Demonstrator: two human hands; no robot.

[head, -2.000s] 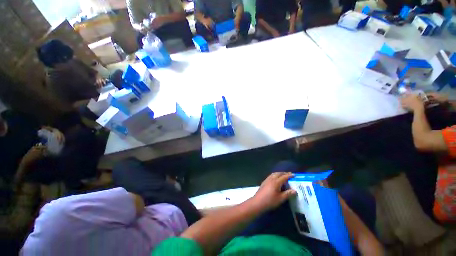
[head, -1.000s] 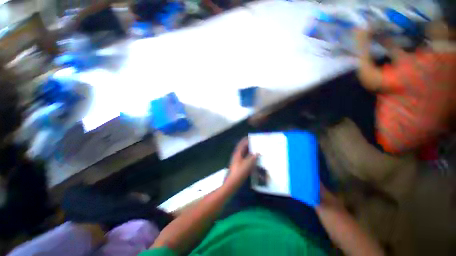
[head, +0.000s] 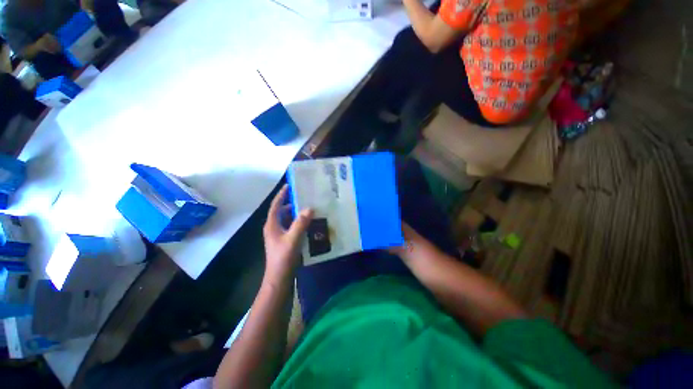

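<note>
A blue and white retail box [head: 334,201] is over my lap, its white face with a small dark product picture turned up towards me and a blue panel along its right side. My left hand [head: 285,232] holds the box by its left edge, with the thumb on the white face and the fingers at the side. My right hand is hidden behind the lower right of the box; only the wrist and forearm show.
The long white table [head: 197,91] stands ahead and left. A small blue box [head: 275,124] and a larger blue box [head: 163,205] stand near its edge. A person in orange [head: 517,53] sits ahead right. Flattened brown cartons [head: 600,228] cover the floor at right.
My view has swung right and down. The box has turned from a tilted position to lie more face-up, and its raised blue top flap no longer shows. My left hand stays on its left edge.
</note>
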